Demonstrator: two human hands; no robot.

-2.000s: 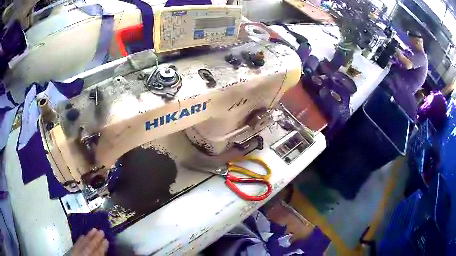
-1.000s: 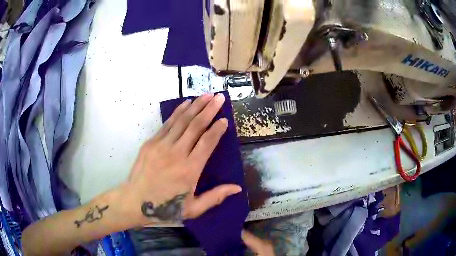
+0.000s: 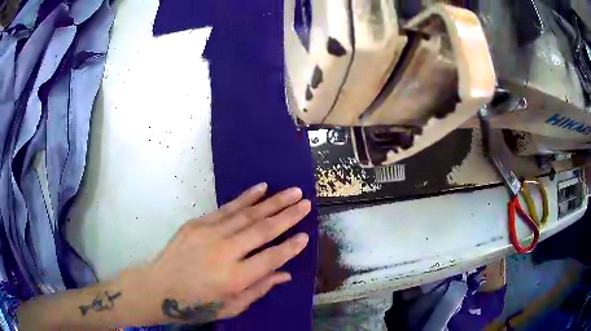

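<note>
A dark purple fabric band (image 3: 259, 129) runs front to back on the white table, along the left side of the sewing machine head (image 3: 343, 64). My left hand (image 3: 240, 252) lies flat on the near part of the band, palm down, fingers slightly spread, pinching nothing. The cream head and its chipped curved guard (image 3: 470, 58) hide the needle and presser foot. Part of the shiny needle plate (image 3: 327, 136) shows under the head. My right hand is not visible.
Long lilac fabric pieces (image 3: 55, 129) hang in folds at the left. Scissors with red and yellow handles (image 3: 523, 220) rest on the right of the machine bed (image 3: 421, 168). Crumpled lilac and purple pieces (image 3: 447, 304) lie below the table edge at lower right.
My left hand has moved back towards me from beside the needle plate. The purple band now covers the left part of the plate and the earlier gap. My right hand has left the bottom edge.
</note>
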